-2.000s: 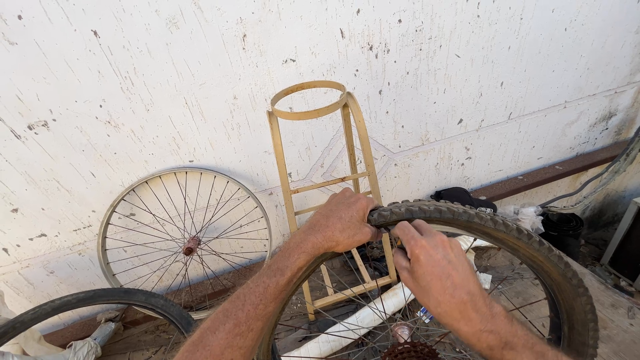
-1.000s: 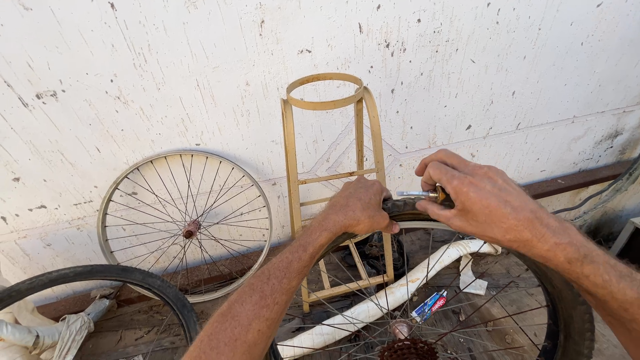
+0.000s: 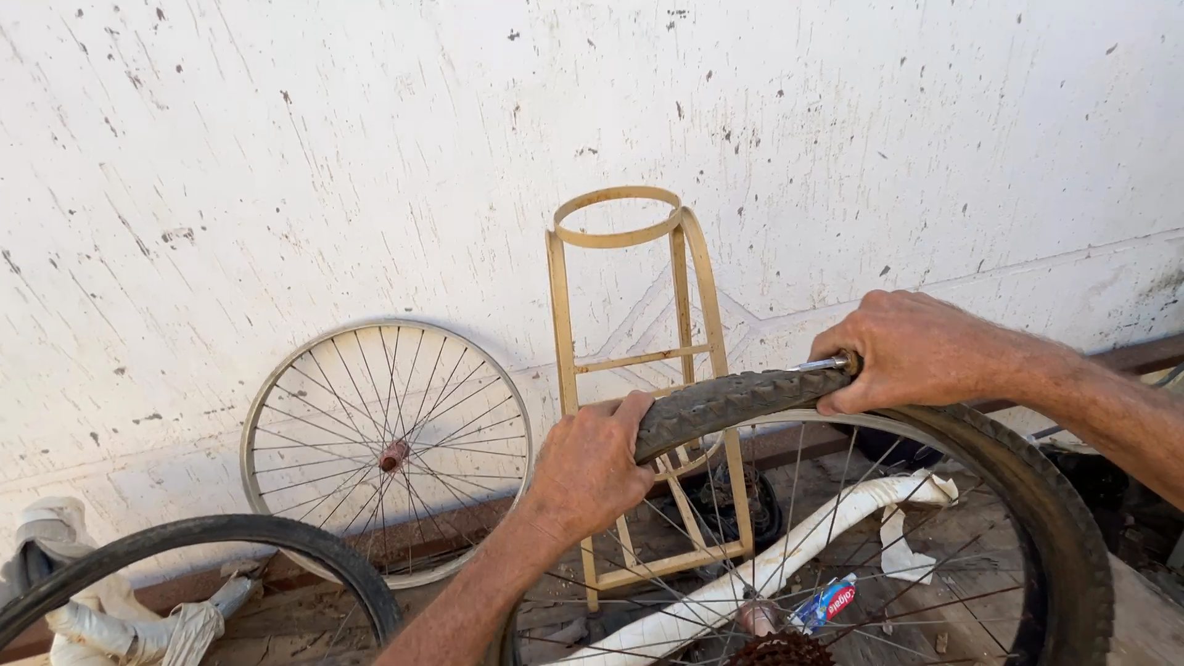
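Observation:
A spoked bicycle wheel with a rusty sprocket cluster (image 3: 782, 650) stands upright before me, with a knobby black tire (image 3: 740, 404) at its rim. The upper stretch of tire is raised off the metal rim (image 3: 860, 421). My left hand (image 3: 592, 458) grips the tire at the upper left, fingers over the tread. My right hand (image 3: 911, 351) grips the tire at the upper right and also holds a tool with a metal shaft (image 3: 821, 364), likely a screwdriver, its shaft pointing left over the tread. The wheel's lower part is outside the view.
A bare spoked wheel (image 3: 504, 398) and a yellow metal frame with a ring top (image 3: 560, 305) lean against the white wall. A thin black tire (image 3: 222, 527) is at lower left. A white wrapped tube (image 3: 703, 610) and a Colgate toothpaste tube (image 3: 823, 603) lie behind the spokes.
The hands were close together on the tire and are now farther apart, the left to the left and the right to the right. The tool's shaft, unseen two seconds ago, shows in both later frames.

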